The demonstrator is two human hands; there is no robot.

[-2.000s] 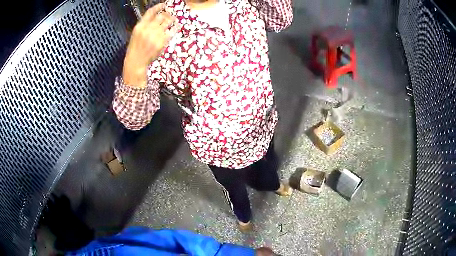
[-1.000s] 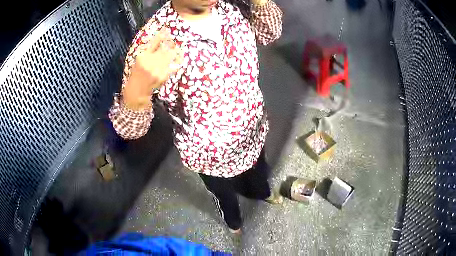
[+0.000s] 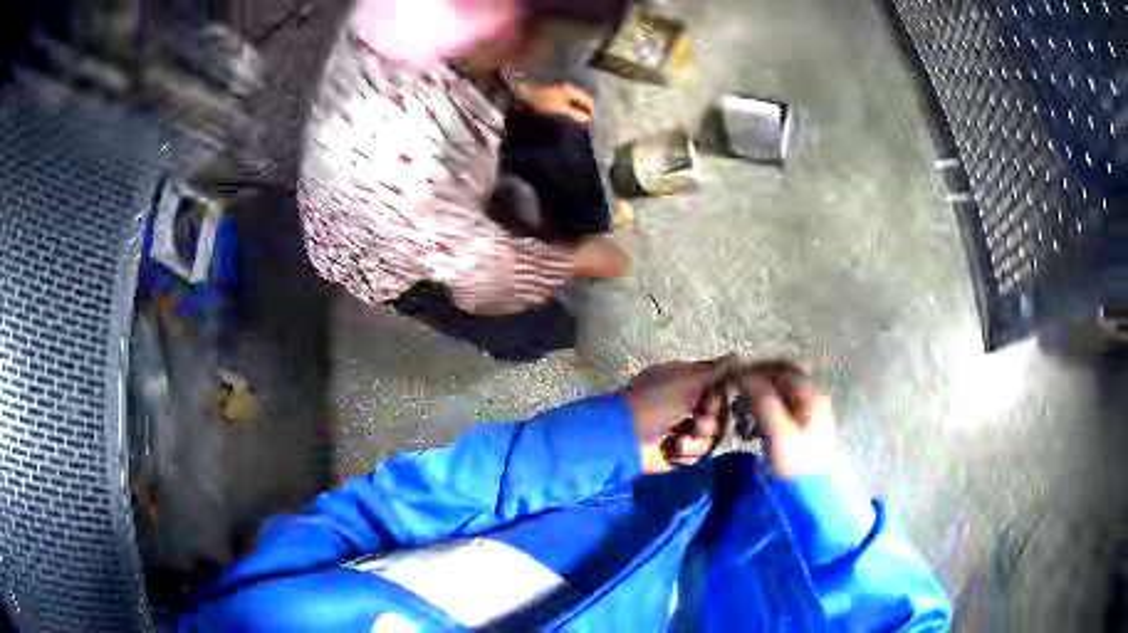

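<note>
My left hand [image 3: 680, 411] and my right hand [image 3: 789, 414] are close together in front of my blue jacket, at the lower middle of the view. Their fingers are bent and partly overlap. The picture is blurred and dark between them, so I cannot tell whether they hold anything. A perforated metal panel [image 3: 62, 322] stands at the left, and another perforated panel [image 3: 1027, 136] stands at the upper right.
A person in a red-and-white top [image 3: 408, 173] and pink cap crouches just ahead. Open cardboard boxes [image 3: 662, 163] and a grey-white flat box [image 3: 753, 129] stand on the speckled floor. A blue object with a white top [image 3: 188, 233] is at the left.
The view has swung and tilted down. The other person has gone from standing to crouching. Both my hands have come into view together; the red stool has left the picture.
</note>
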